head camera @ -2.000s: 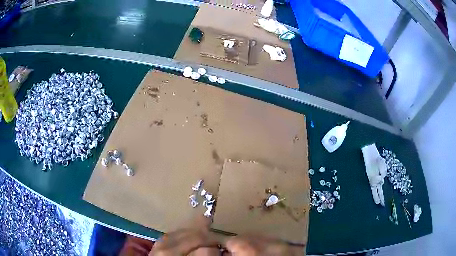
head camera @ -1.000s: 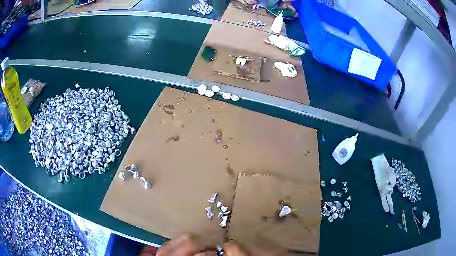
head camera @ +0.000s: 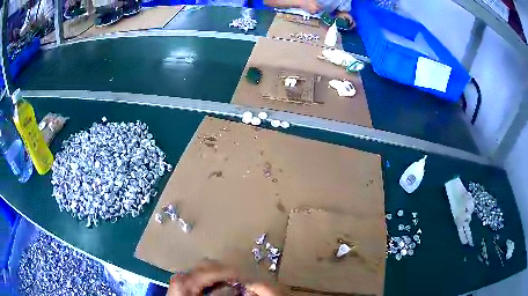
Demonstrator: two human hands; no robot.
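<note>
My left hand (head camera: pixel 202 278) is at the bottom edge, over the near edge of the cardboard sheet (head camera: pixel 231 214), fingers curled. My right hand (head camera: pixel 263 289) is beside it, mostly cut off by the frame edge. A small dark or shiny thing seems to lie between the fingertips, too blurred to name. Several small silver metal parts (head camera: pixel 267 251) lie just beyond the hands, and a few more (head camera: pixel 172 217) lie further left. The small cardboard pad (head camera: pixel 318 269) has brown stains and a white blob (head camera: pixel 343 250).
A large heap of silver parts (head camera: pixel 109 172) and a yellow bottle (head camera: pixel 33 136) are at left. Small round pieces (head camera: pixel 403 245), a white glue bottle (head camera: pixel 413 175) and a white glove (head camera: pixel 460 209) are at right. White discs (head camera: pixel 255 118) line the divider. A person's hands show across the bench.
The whole view has shifted, so the bench things sit lower and further right. My hands stay together at the bottom edge. The other person's hands and arms have come into view at the top.
</note>
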